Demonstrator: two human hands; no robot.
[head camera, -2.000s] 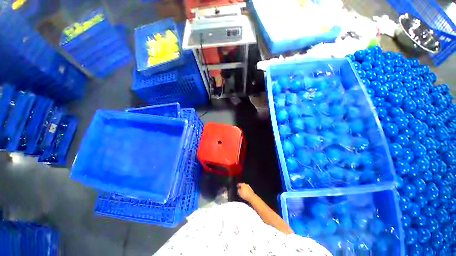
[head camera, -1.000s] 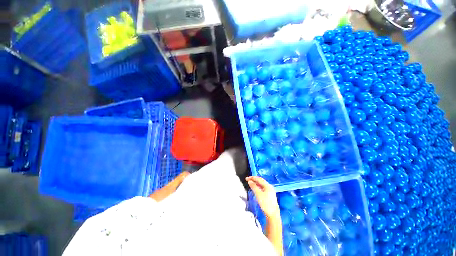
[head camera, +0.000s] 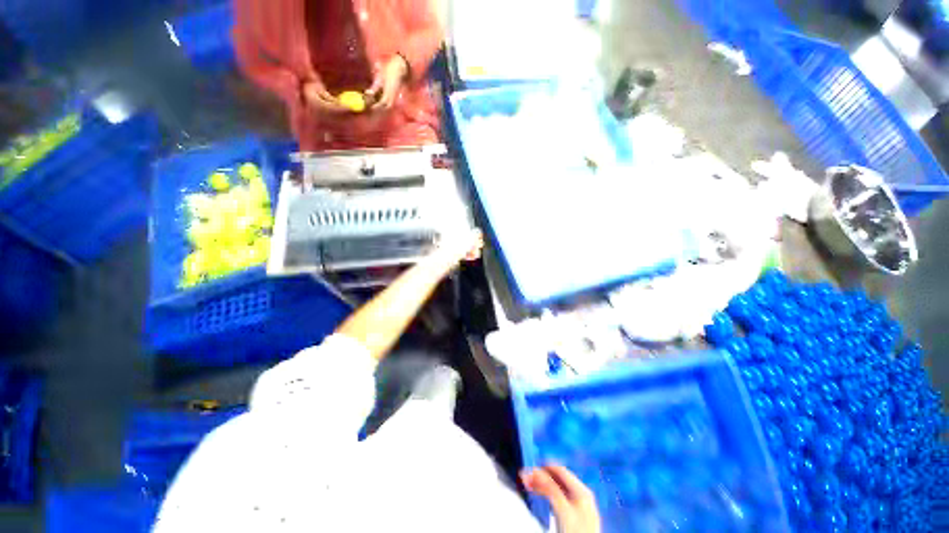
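A bag heat sealer (head camera: 359, 224), a grey-white box with vents, stands at centre-left. My left hand (head camera: 468, 247) is at its right side, beside the edge of a blue tote (head camera: 497, 239) with pale contents; its fingers are small and blurred, and whether they grip is unclear. A blue tote (head camera: 765, 448) with blue balls (head camera: 635, 442) under clear film is at the lower right. My right hand (head camera: 564, 498) is at that tote's left rim with thumb and fingers apart, and nothing shows in it; the hand is partly cut off below.
A person in a reddish top (head camera: 416, 62) beyond the sealer holds a yellow ball (head camera: 352, 101). Yellow-green balls (head camera: 224, 229) fill a tote at left. White sheeting (head camera: 708, 208), a steel basin (head camera: 822, 213) and a heap of loose blue balls (head camera: 832, 364) are at right. A mesh crate (head camera: 832, 99) is behind.
The view has moved forward to the sealer, and the red stool is out of view. My left hand has gone from beside the stool to the sealer's side. A person has come into view.
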